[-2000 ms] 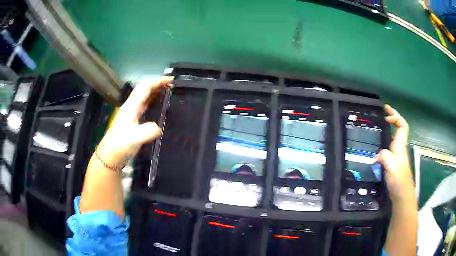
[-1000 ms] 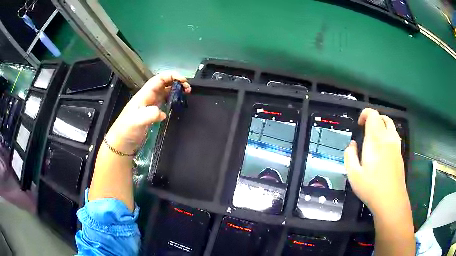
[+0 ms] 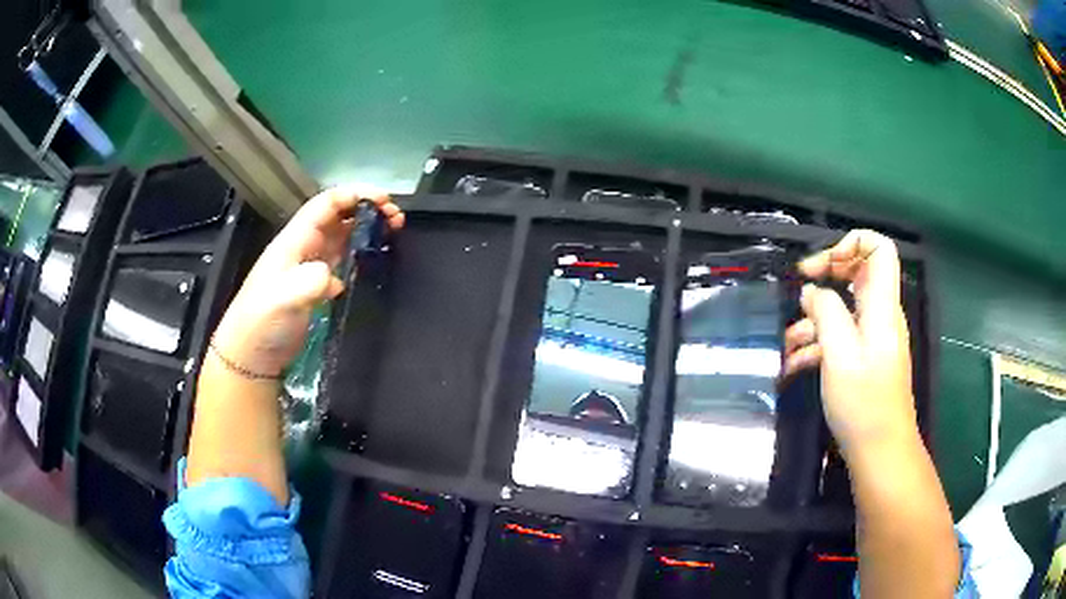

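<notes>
A black four-slot tray (image 3: 500, 351) lies in front of me. Its left slot is empty. My left hand (image 3: 278, 293) grips a dark smartphone (image 3: 369, 229) seen nearly edge-on at the tray's left side. The second slot's phone (image 3: 585, 374) shows a live picture with a capped head and red text on top. The third slot's phone (image 3: 725, 386) shows a blurred, pale picture with red text. My right hand (image 3: 853, 339) is over the right part of the tray, fingers apart, fingertips beside the third phone. It hides most of the fourth slot.
Nearer me, a row of dark phones (image 3: 538, 567) shows red text. Another tray edge (image 3: 561, 181) shows behind. More trays (image 3: 146, 304) stand left, beside a metal post (image 3: 199, 105). Green mat (image 3: 526, 82) lies beyond, with a dark tray (image 3: 877, 23) at its far edge. A white strip (image 3: 1017, 503) is at right.
My right hand has moved from the tray's right edge inward over its right slots. The third phone's picture has changed from a capped head to a pale blur. The left hand keeps its grip.
</notes>
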